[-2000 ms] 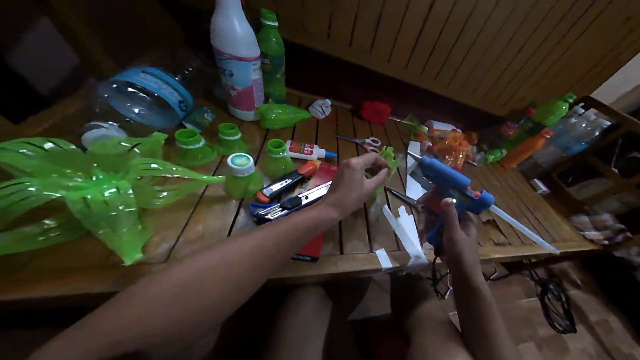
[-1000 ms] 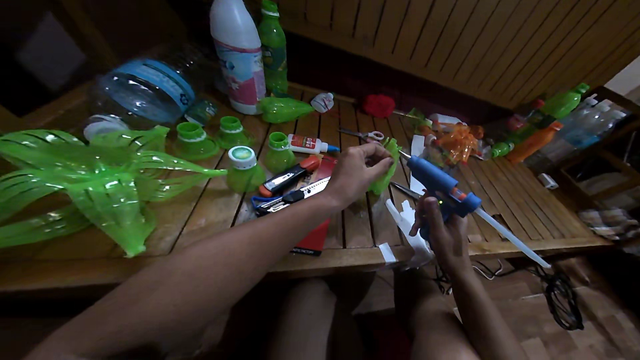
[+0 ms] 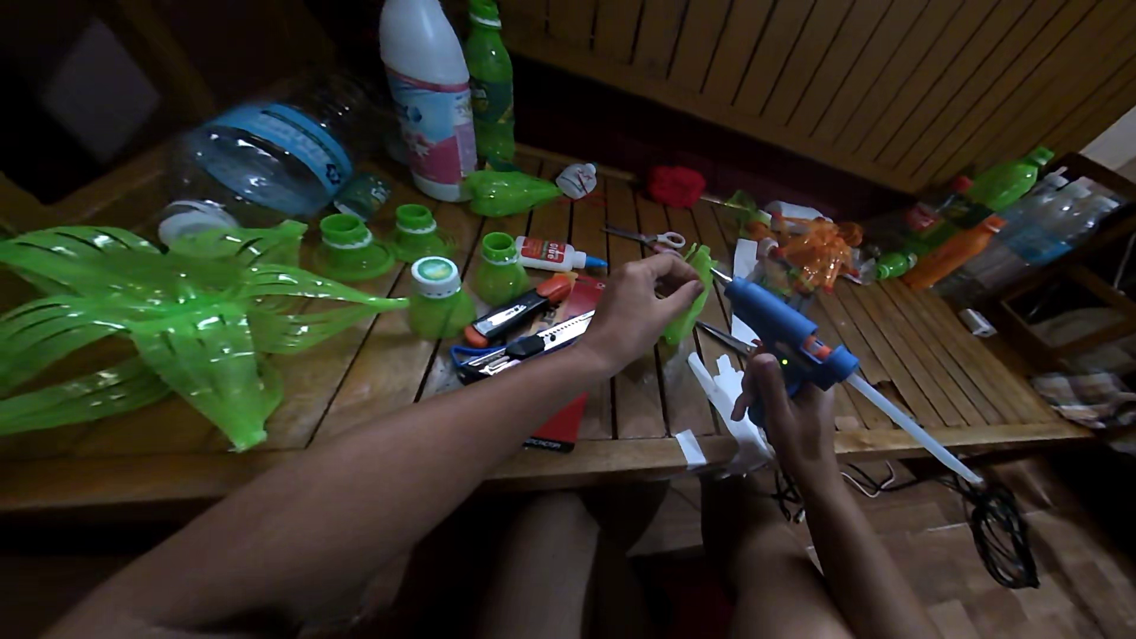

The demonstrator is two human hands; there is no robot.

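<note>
My left hand (image 3: 641, 306) pinches a green plastic piece (image 3: 689, 297) above the slatted wooden table. A blue hot glue gun (image 3: 785, 337) is in my right hand (image 3: 785, 404), its nozzle close to the green piece's right edge; whether they touch I cannot tell. A long glue stick (image 3: 914, 430) sticks out of its back. Below my left wrist lie a snap-off utility knife (image 3: 532, 342) and a black and orange cutter (image 3: 515, 312) on a red card (image 3: 564, 408). White paper strips (image 3: 732, 399) lie under the glue gun.
At left spreads a green plastic flower shape (image 3: 177, 311), near cut green bottle necks (image 3: 417, 232) and a large clear bottle (image 3: 266, 160). Behind stand a white bottle (image 3: 428, 106) and a green bottle (image 3: 491, 89). Scissors (image 3: 652, 238), a glue bottle (image 3: 555, 255) and orange plastic (image 3: 816, 253) lie farther back.
Since two seconds ago the green piece in my left hand has come to stand more upright, showing more of its length. The glue gun stays close to it in my right hand.
</note>
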